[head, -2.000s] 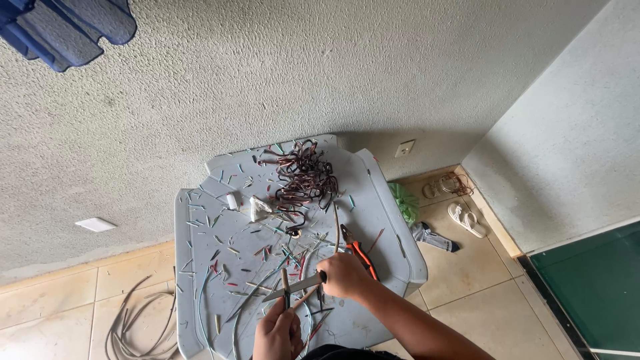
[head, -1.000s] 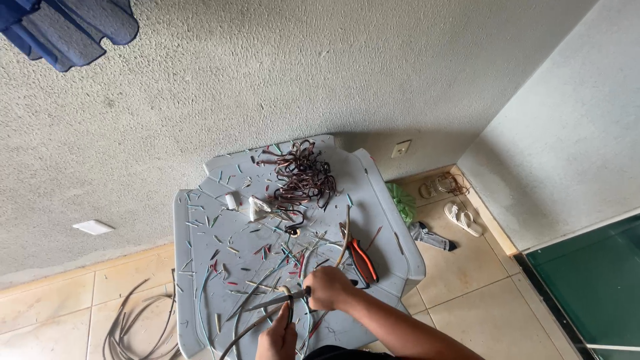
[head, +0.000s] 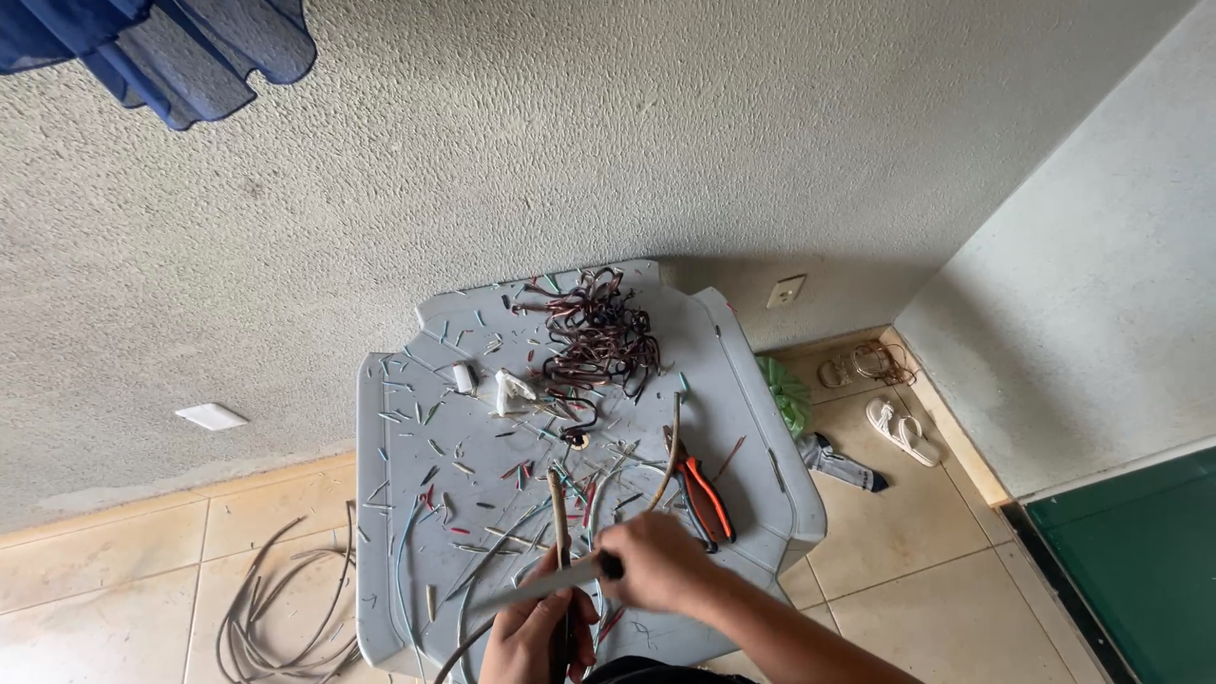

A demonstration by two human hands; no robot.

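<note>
My left hand (head: 537, 632), low in the view over the grey plastic table (head: 798, 475), grips a sheathed cable (head: 559, 513) whose end points up. My right hand (head: 660, 560) is closed on the black handle of a knife (head: 541, 586); its slightly blurred blade lies across the cable just above my left fingers. Orange-and-black pliers (head: 708, 499) rest on the table beyond my right hand, with another piece of cable (head: 673, 451) beside them. A tangled pile of dark brown wires (head: 603, 332) lies toward the wall. Short insulation scraps (head: 522, 472) are scattered over the tabletop.
White crumpled plastic (head: 514, 391) and a small white object (head: 464, 378) sit on the table. Coiled grey cable (head: 285, 608) lies on the floor at left. A green bag (head: 787, 394), a denim-like cloth (head: 841, 463) and white sandals (head: 901, 430) lie at right.
The cable in my left hand now points upward, where a second ago it lay more slanted. My right hand has shifted slightly with the knife still in it.
</note>
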